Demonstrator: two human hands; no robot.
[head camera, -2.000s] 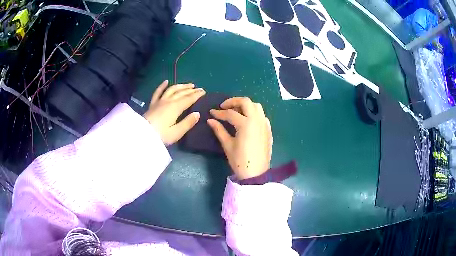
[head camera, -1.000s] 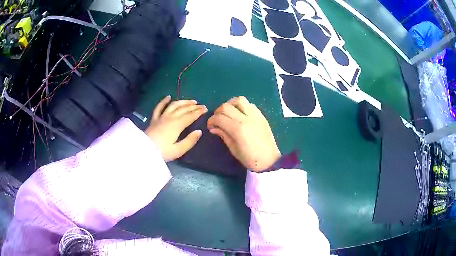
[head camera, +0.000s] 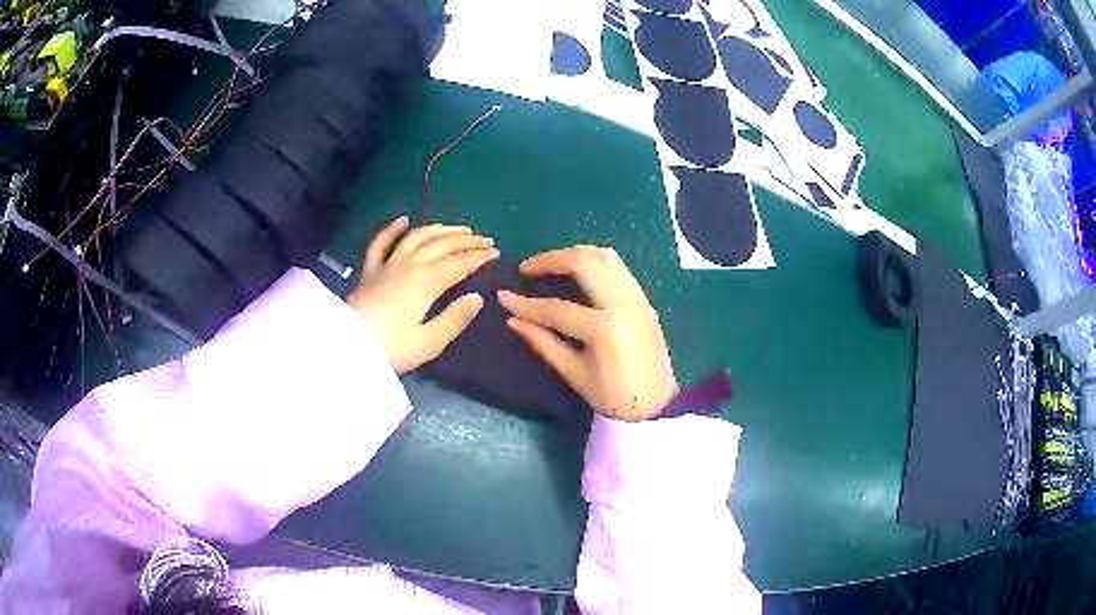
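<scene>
A black blower fan lies flat on the green bench under both hands. Its thin red and black lead runs away from me to a small pale connector. My left hand rests on the fan's left side, fingers and thumb spread, holding it. My right hand is over the fan's right part, fingers bent and apart, fingertips at its top face. The hands hide much of the fan, and I cannot tell whether a pad lies on it.
A white liner strip with black pads lies ahead, beside cut sheets. A row of black fans stands at left with trailing wires. At right are another fan, a dark foam sheet and pale leads.
Since the last earlier frame, my right hand's fingers have spread apart from a bunched pose. My left hand stays on the fan. The whole view has shifted slightly.
</scene>
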